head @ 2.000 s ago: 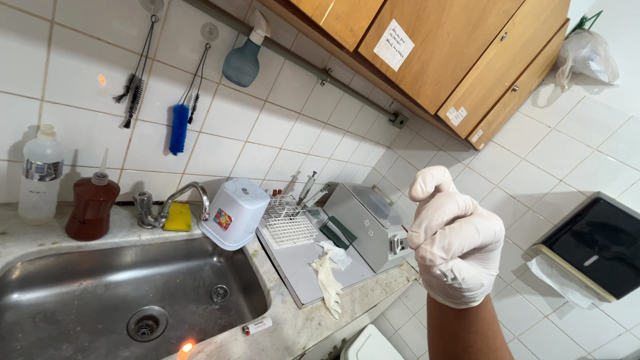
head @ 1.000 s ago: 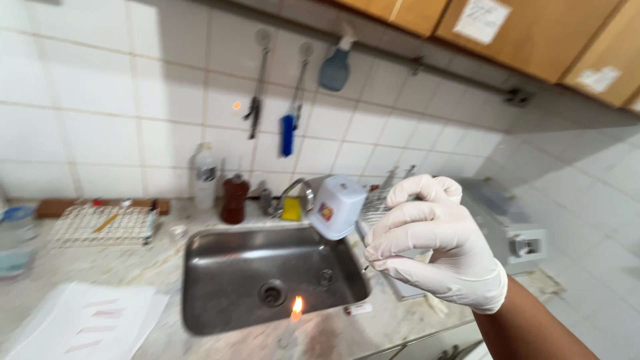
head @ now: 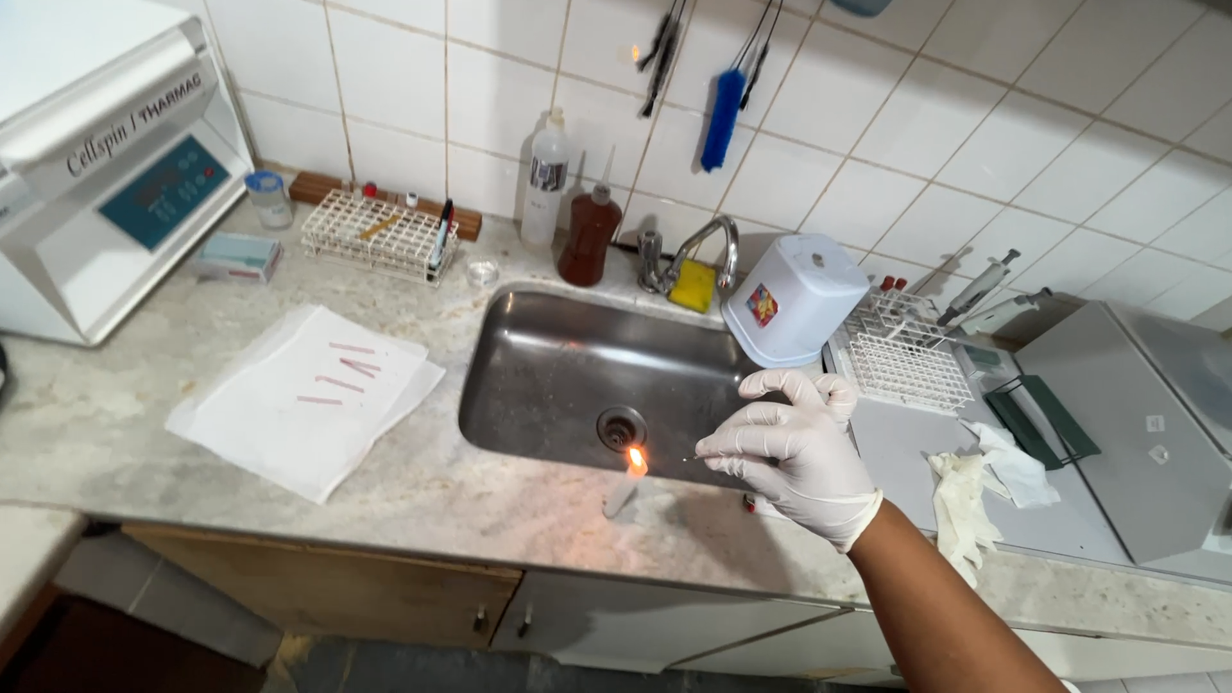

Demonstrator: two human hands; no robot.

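Observation:
My right hand, in a white glove, is over the front right edge of the steel sink. Its thumb and fingertips are pinched on a thin, small item whose tip points left; what it is cannot be told. Just left of that tip, a lit white candle stands on the marble counter at the sink's front edge. A small object, partly hidden, lies on the counter beneath the hand. My left hand is not in view.
White paper with reddish strips lies left of the sink. Behind are a wire rack, a brown bottle, a clear bottle and the faucet. A white plastic container, another rack and used gloves are at right.
The view has swung left and down. My right hand, high at the right before, is now low over the sink's edge, close to the candle flame.

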